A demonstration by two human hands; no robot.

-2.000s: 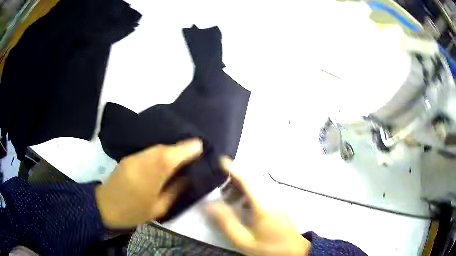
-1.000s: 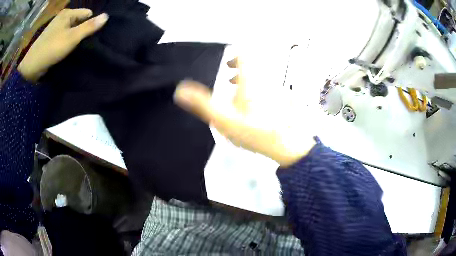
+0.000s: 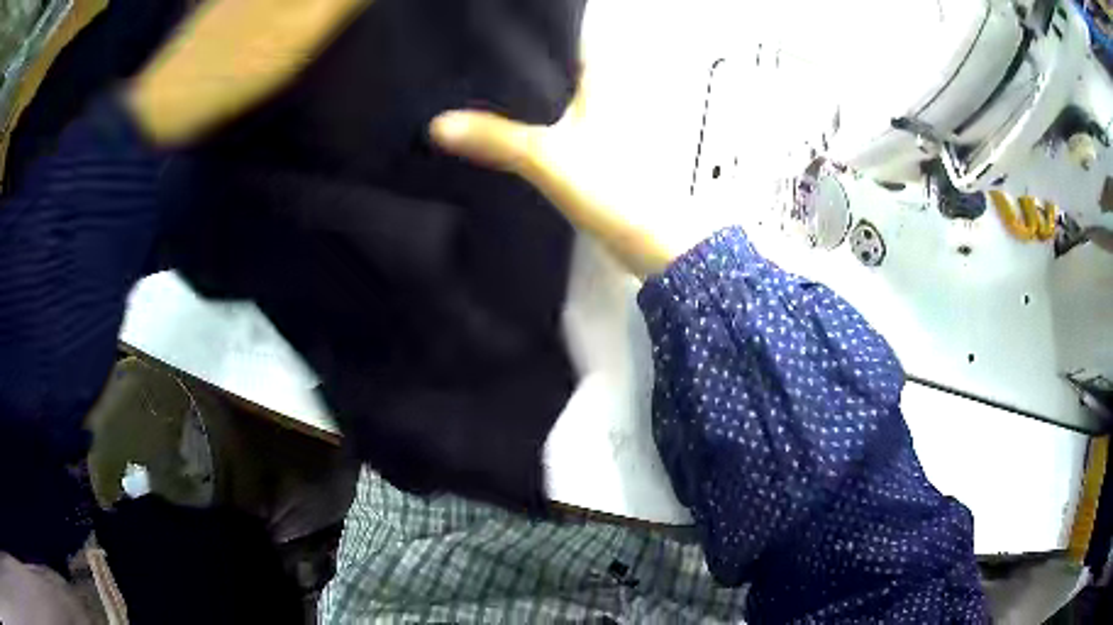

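A large black cloth panel [image 3: 427,305] lies across the left and middle of the white table, with its lower end at the front edge. My left hand [image 3: 244,61] is blurred over the upper left of the cloth. Its fingers are cut off by the top edge, so its grip is hidden. My right hand [image 3: 574,171] is at the cloth's right side, palm down, with its thumb spread on the cloth. Its other fingers are washed out by glare.
The white sewing machine [image 3: 976,92] stands at the upper right, with yellow-orange handles [image 3: 1023,216] beside it. The white table [image 3: 616,452] ends above checked cloth [image 3: 476,562] on my lap. A dark bag-like item [image 3: 147,427] is below left.
My left hand has moved right and up, partly out of the picture. My right hand has moved slightly up. The black cloth has shifted, and its lower part reaches further right.
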